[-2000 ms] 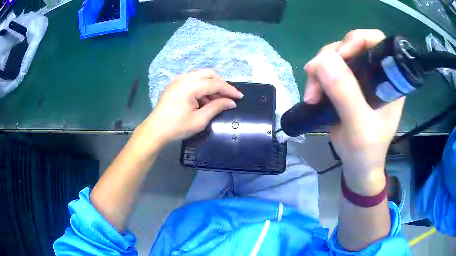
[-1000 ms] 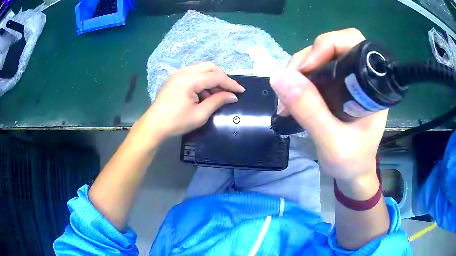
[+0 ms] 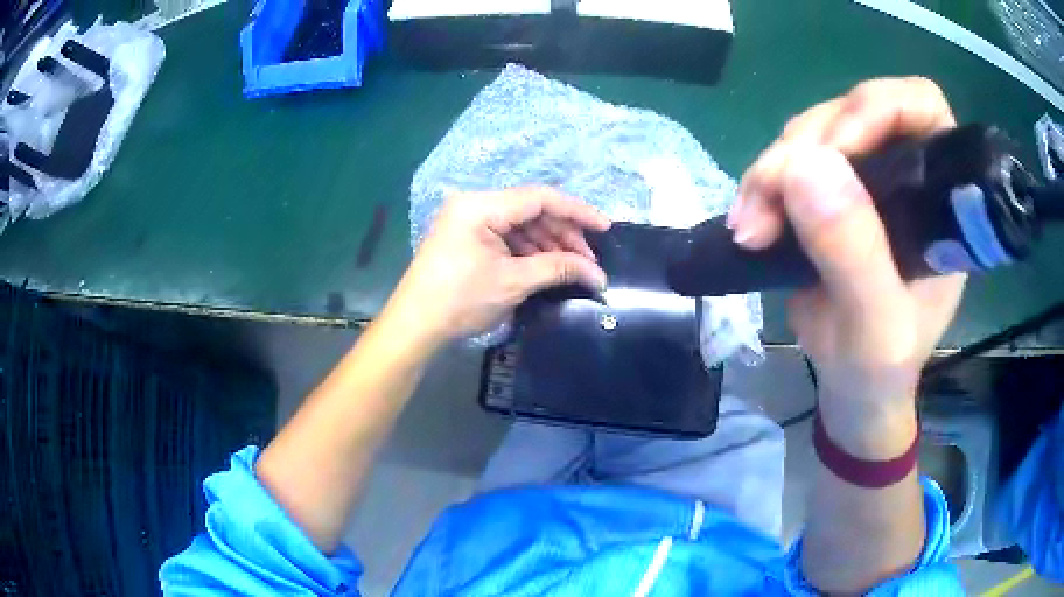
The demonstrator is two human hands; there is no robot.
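Note:
The black device housing point(image 3: 630, 373) lies flat at the bench's near edge, partly on the bubble wrap point(image 3: 548, 140) and reaching out over my lap. My left hand point(image 3: 502, 257) rests over its upper left part, thumb and fingertips close together near the middle; whether a screw is between them cannot be seen. My right hand point(image 3: 852, 222) is wrapped around the black electric screwdriver point(image 3: 758, 259), held tilted with its front end over the housing's upper right part. The screwdriver's tip is not clearly visible.
A blue screw bin point(image 3: 306, 72) stands at the back left. A white-topped carton point(image 3: 653, 14) lies behind the wrap. Black parts in bubble wrap point(image 3: 82, 128) lie at far left. A dark slatted crate point(image 3: 128, 443) is lower left. Another person's blue sleeve point(image 3: 1038, 490) shows at lower right.
The view has shifted, so the bench and housing appear further right and lower. The screwdriver has moved from the housing's right edge to above its upper part. My left fingertips have moved towards the housing's centre.

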